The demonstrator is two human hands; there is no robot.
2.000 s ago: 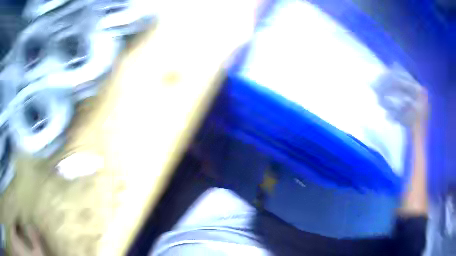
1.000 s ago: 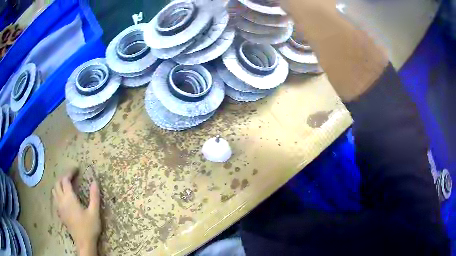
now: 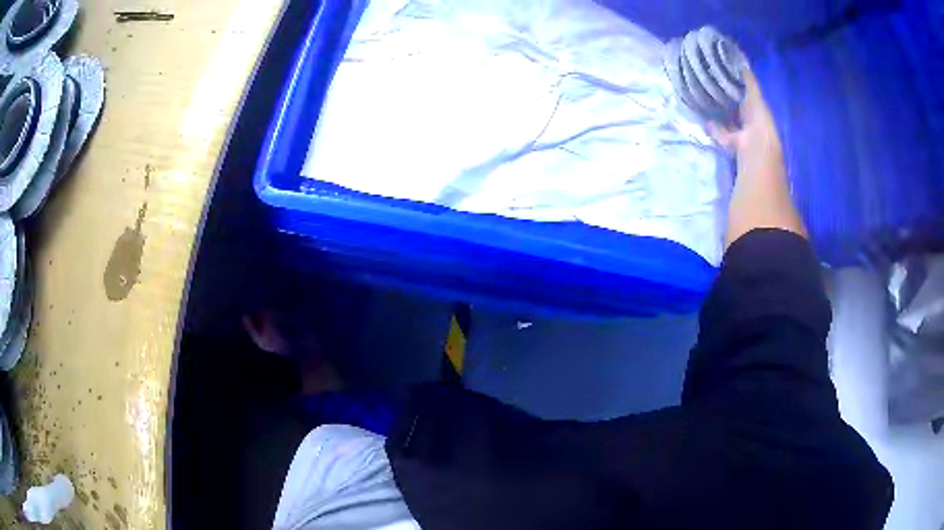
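My right hand point(image 3: 737, 129) is at the far right side of the blue crate point(image 3: 497, 233), over its edge of white liner point(image 3: 466, 114). It is closed on a small stack of grey flanged rings point(image 3: 707, 75), seen tilted and nearly edge-on. The fingers are partly hidden by the rings. My left hand is not clearly seen. The white glue bottle point(image 3: 48, 499) lies on the bench at the bottom left.
The tan bench point(image 3: 145, 217) runs down the left side, with overlapping grey rings point(image 3: 78, 114) at its left. A dim skin-toned shape point(image 3: 264, 331) shows below the bench edge, unclear. A yellow-black floor stripe point(image 3: 455, 342) is below the crate.
The view has swung from the bench to the crate on the right. My right arm has moved from over the bench to the crate with rings in hand. My left hand has left the view.
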